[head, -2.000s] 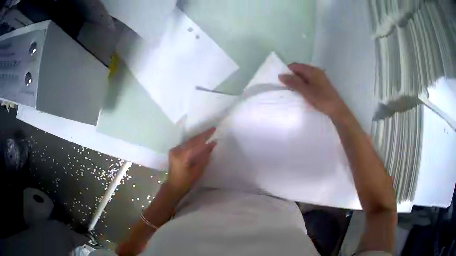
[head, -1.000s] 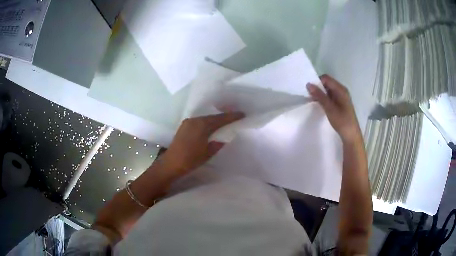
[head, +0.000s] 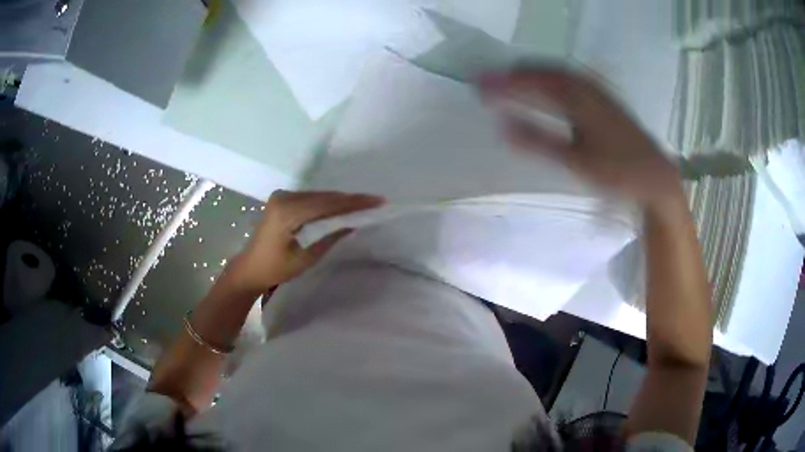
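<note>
White paper sheets [head: 424,132] lie in front of my body on the table. A thin set of sheets [head: 521,207] stands bowed along their near side, its edges showing as fine curved lines. My left hand [head: 322,221] holds the left end of this set between thumb and fingers. My right hand [head: 565,124] is blurred and raised over the right part of the sheets, thumb and fingers apart, with nothing seen in it.
Tall finished stacks [head: 737,97] stand at the right. More loose sheets [head: 309,53] lie on the pale green mat [head: 238,106] beyond. A grey machine box [head: 132,44] is at upper left. White dots are scattered on the dark floor [head: 79,194].
My right hand has let go of the sheet corner and is raised and blurred. My left hand has moved left and nearer my body. The lifted corner is down, and a bowed set now shows.
</note>
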